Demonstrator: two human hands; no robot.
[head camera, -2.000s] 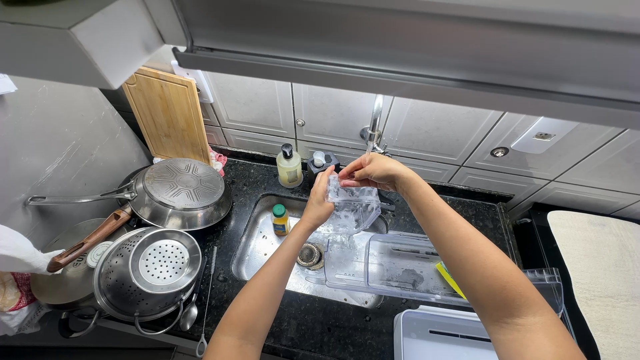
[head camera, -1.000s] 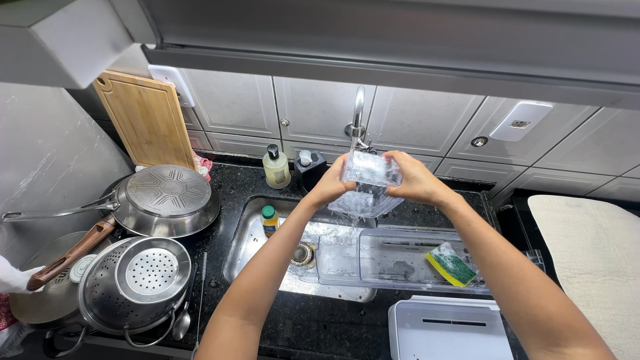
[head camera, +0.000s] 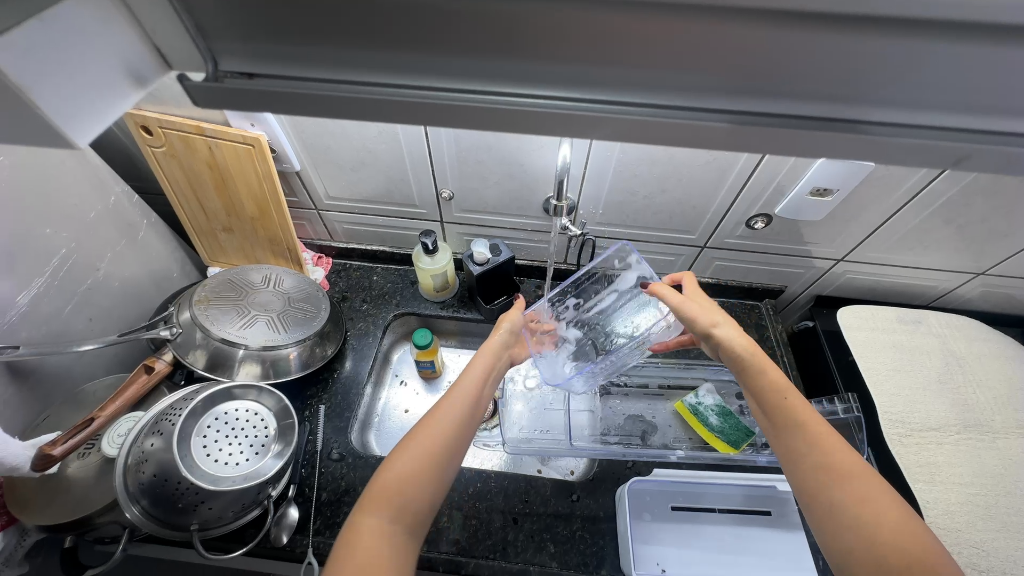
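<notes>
A clear plastic bin (head camera: 604, 320) with soap suds in it is held tilted between my hands, over the right part of the steel sink (head camera: 384, 384). My left hand (head camera: 516, 332) supports its left side, some fingers seen through the plastic. My right hand (head camera: 692, 312) grips its right edge, thumb and fingers on either side. Water runs from the chrome faucet (head camera: 562, 180) close to the bin's upper left edge. Below lies a long clear plastic tray (head camera: 552, 424), reaching from the sink onto the counter. A green and yellow sponge (head camera: 714, 418) with suds rests in it.
A small bottle with a green cap (head camera: 426, 354) stands in the sink. Behind are a soap bottle (head camera: 435, 268) and a black dispenser (head camera: 490, 276). An upturned pan (head camera: 260, 320), colander (head camera: 160, 464) and cutting board (head camera: 216, 188) are left; a white bin (head camera: 712, 528) is front right.
The clear bin has been tilted and now shows its long side. My right hand has moved to its upper right edge, and my hands are farther apart than one second ago.
</notes>
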